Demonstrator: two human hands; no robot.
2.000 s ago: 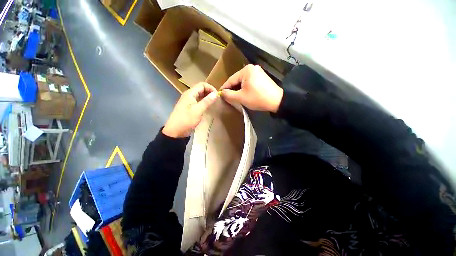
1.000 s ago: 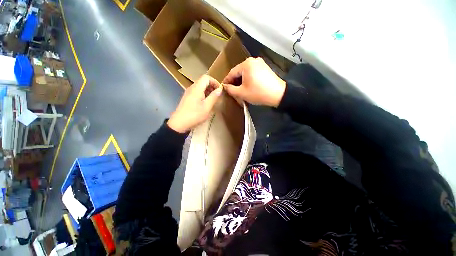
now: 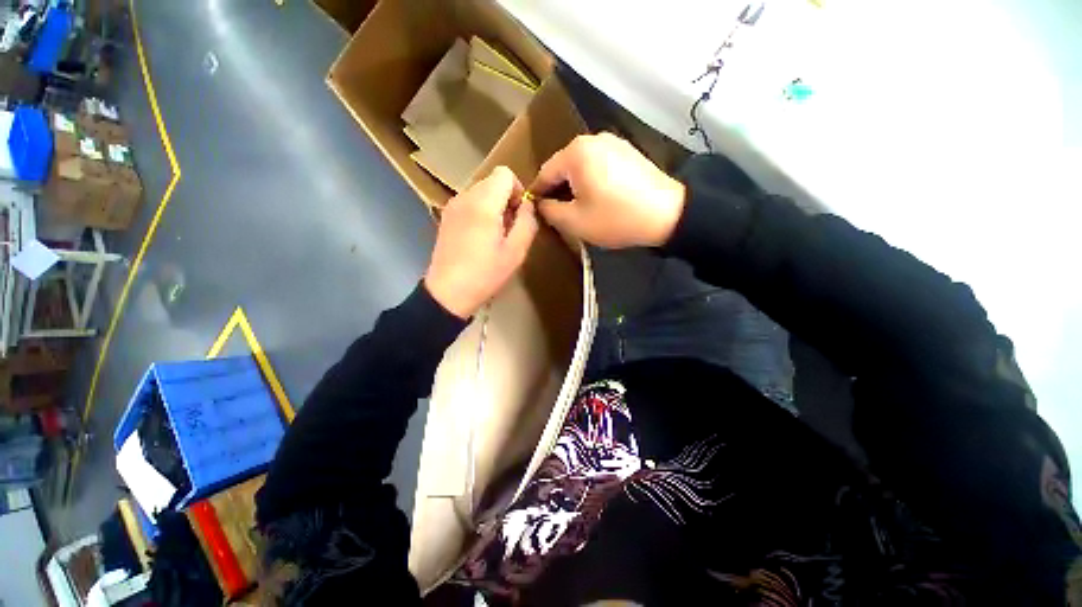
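A pale beige pouch (image 3: 449, 427) hangs open between my forearms, its near end against my shirt. My left hand (image 3: 481, 241) pinches its far corner. My right hand (image 3: 611, 192) pinches the same corner from the right. A small yellow tape end (image 3: 528, 197) shows between the fingertips. The fingers hide most of the corner, and I cannot tell whether a small tool is in either hand.
An open brown carton (image 3: 386, 89) beside the table holds several tan pouches (image 3: 469, 119) with yellow edges. The white table (image 3: 902, 131) bears a dark cord (image 3: 712, 74) and a small teal thing (image 3: 797, 90). A blue crate (image 3: 226, 421) stands on the floor at left.
Both hands stay at the pouch corner. My left hand has turned, its fingers now more curled and upright. The floor, carton and crate have shifted a little left in the view.
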